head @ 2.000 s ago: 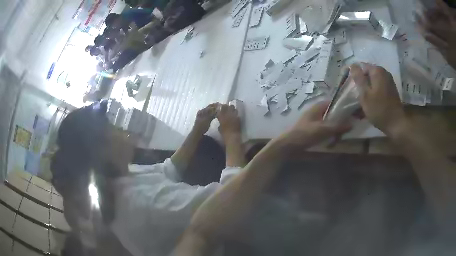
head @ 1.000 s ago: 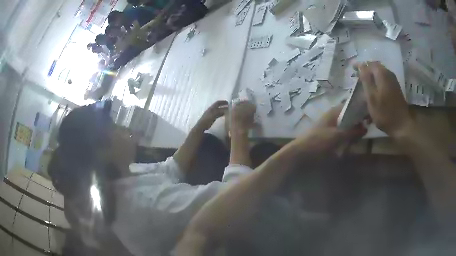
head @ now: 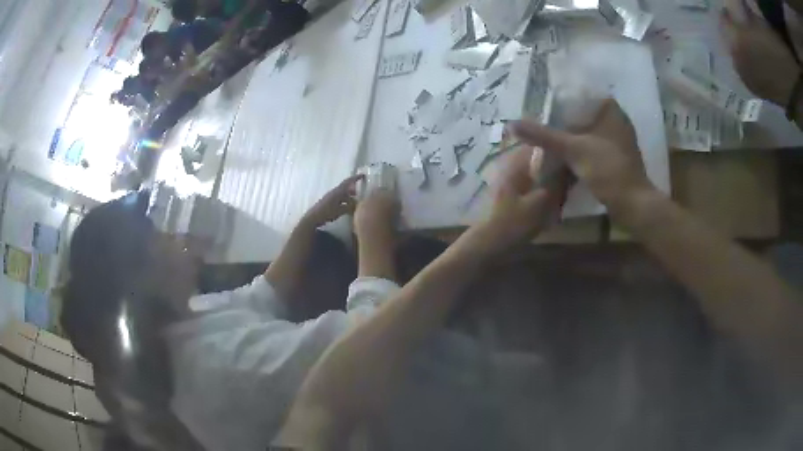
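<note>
My left hand (head: 521, 189) and my right hand (head: 599, 154) are close together over the table's front edge. They hold a slim pale retail box (head: 548, 163) between them, blurred and mostly hidden by the fingers. My left hand is around its lower part, and my right fingers and thumb are at its upper part. Many small pale paper scraps (head: 458, 114) lie on the white table beyond my hands. A long white box (head: 526, 84) stands out among them.
A seated person (head: 255, 326) on the left holds a small white box (head: 379, 176). Another person's hand (head: 757, 53) is at the upper right, above white strips (head: 696, 128). A cardboard-coloured edge (head: 722, 194) runs along the table front. More people sit at the far upper left.
The view has shifted, so the table sits further left. My hands have come closer together around the box, which was more exposed before. The other person's hand has reappeared at upper right.
</note>
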